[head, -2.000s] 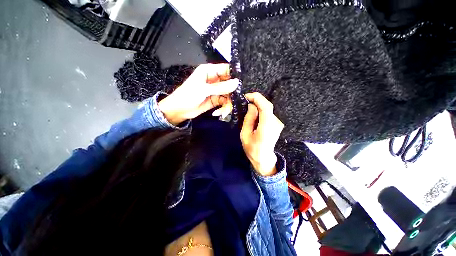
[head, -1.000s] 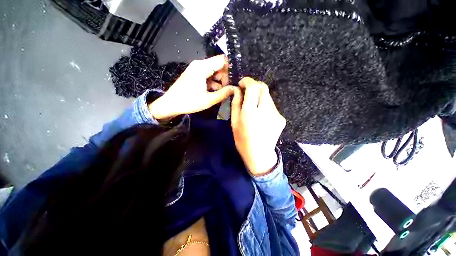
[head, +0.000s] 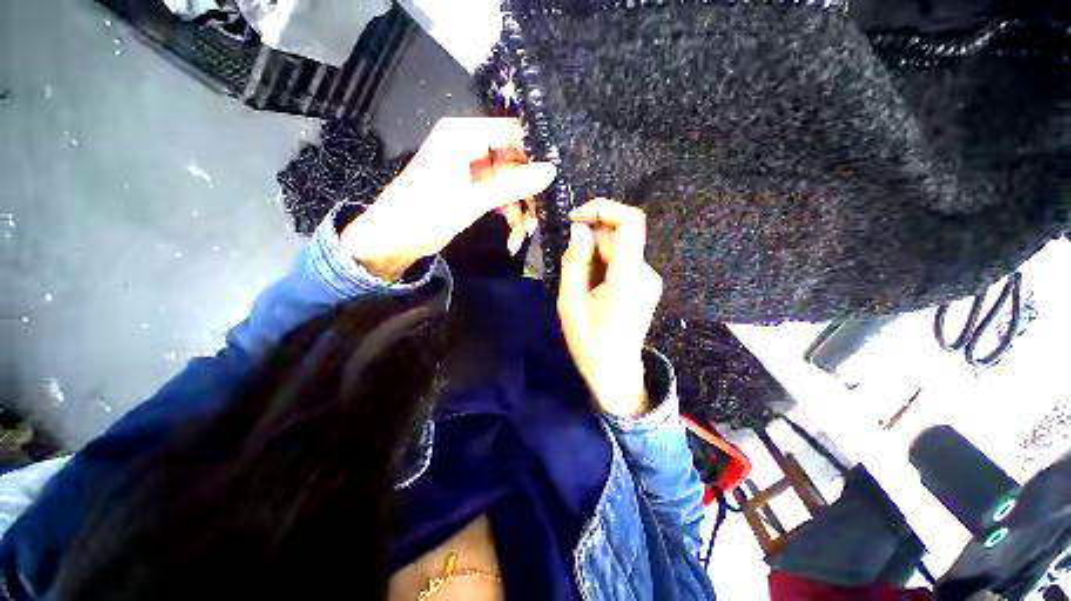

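A charcoal-grey tweed garment (head: 752, 164) lies across the upper right, over the white table. A narrow black braid trim with white flecks (head: 534, 94) runs down its left edge. My left hand (head: 452, 194) grips the trimmed edge, thumb on top and fingers curled below. My right hand (head: 607, 294) is just right of the trim, thumb and index fingertips pinched together. A needle between them is too small to make out. The smooth black lining (head: 963, 18) shows at the top right.
A dark trim heap (head: 329, 176) and black slatted crate (head: 294, 82) are on the grey floor, upper left. On the white table (head: 869, 434) are black-handled scissors (head: 981, 319), a phone (head: 836, 340), a thin red item (head: 902, 409) and a dark thread cone (head: 957, 470). A red basket (head: 728, 464) stands beside it.
My hands came together at the trim, then my right hand drew away to the right and slightly down. My left thumb now lies over the braid. The view shifted slightly.
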